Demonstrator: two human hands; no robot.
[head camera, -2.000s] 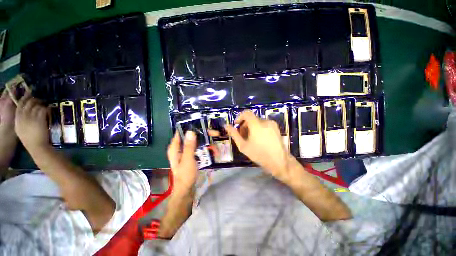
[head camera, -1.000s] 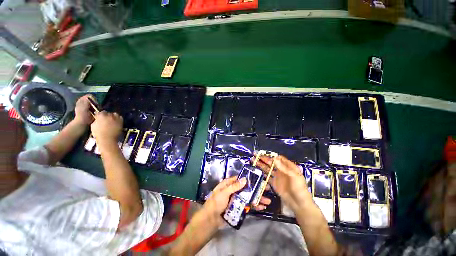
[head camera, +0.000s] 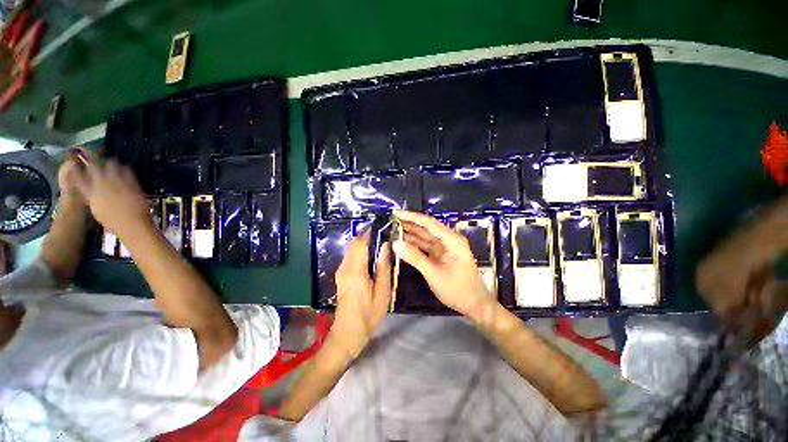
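My left hand (head camera: 363, 280) holds a dark phone body (head camera: 381, 235) turned nearly edge-on over the lower left part of the black blister tray (head camera: 415, 112). My right hand (head camera: 442, 263) grips a gold-edged front housing (head camera: 396, 259) at its top end, close against the phone body. Whether the two are fully joined cannot be told. Gold-edged front housings (head camera: 534, 259) with dark windows and whitish lower parts lie in the front pockets to the right. One more lies sideways (head camera: 594, 181) and one upright at the top right (head camera: 623, 97).
A left neighbour's hands (head camera: 104, 186) work over a second black tray (head camera: 233, 112). A right neighbour's blurred hand (head camera: 747, 272) is beside my tray. A gold phone (head camera: 177, 58) lies on the green table beyond. Orange-red parts (head camera: 774, 154) lie far right, a fan (head camera: 24, 197) stands far left.
The phone body and front housing, held apart at an angle a second ago, are now close together and nearly edge-on. The view has shifted down and the neighbour's right-side hand has come in.
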